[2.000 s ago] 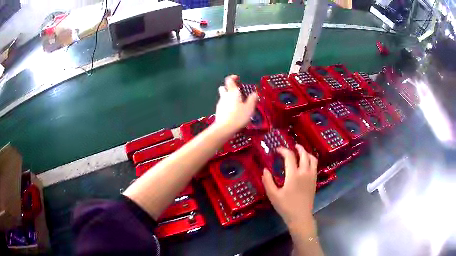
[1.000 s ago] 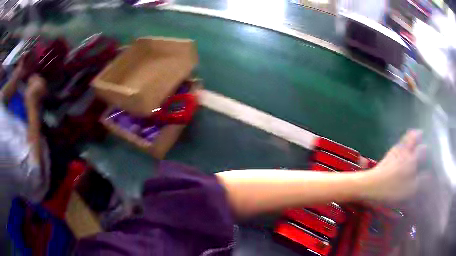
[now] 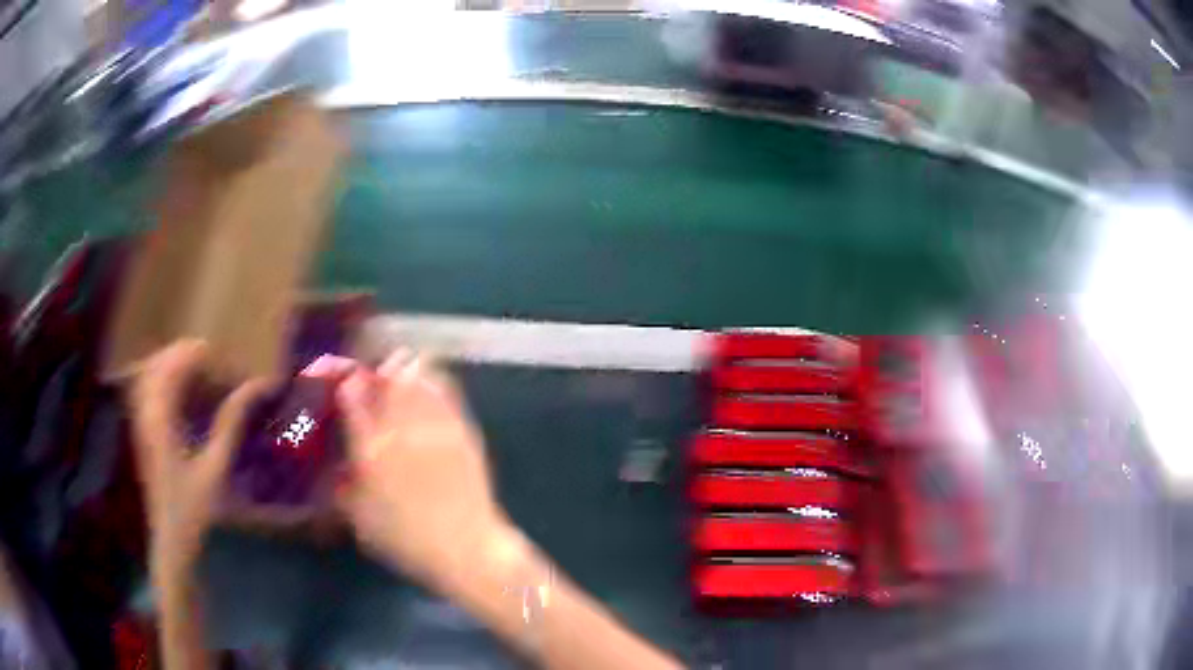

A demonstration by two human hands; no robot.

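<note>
The picture is blurred. An open brown cardboard carton stands tilted up at the left. My left hand is at its lower edge, thumb and fingers apart around it, and seems to grip it. Below is the battery box with purple cells. My right hand is at the box's right side, fingertips bent together over its edge; whether they hold a cell is too blurred to tell. Red radios on edge stand in a column on the bench, right of my right hand.
More red radios lie face up at the right, blurred. A pale rail runs behind the bench strip, with the green conveyor belt beyond it. Dark red shapes are at the far left edge. A blurred person is at the upper right.
The view has turned left, then settled over the battery box. The carton, earlier lying over the box, is now tilted up. Both hands have moved from the radios to the carton and box.
</note>
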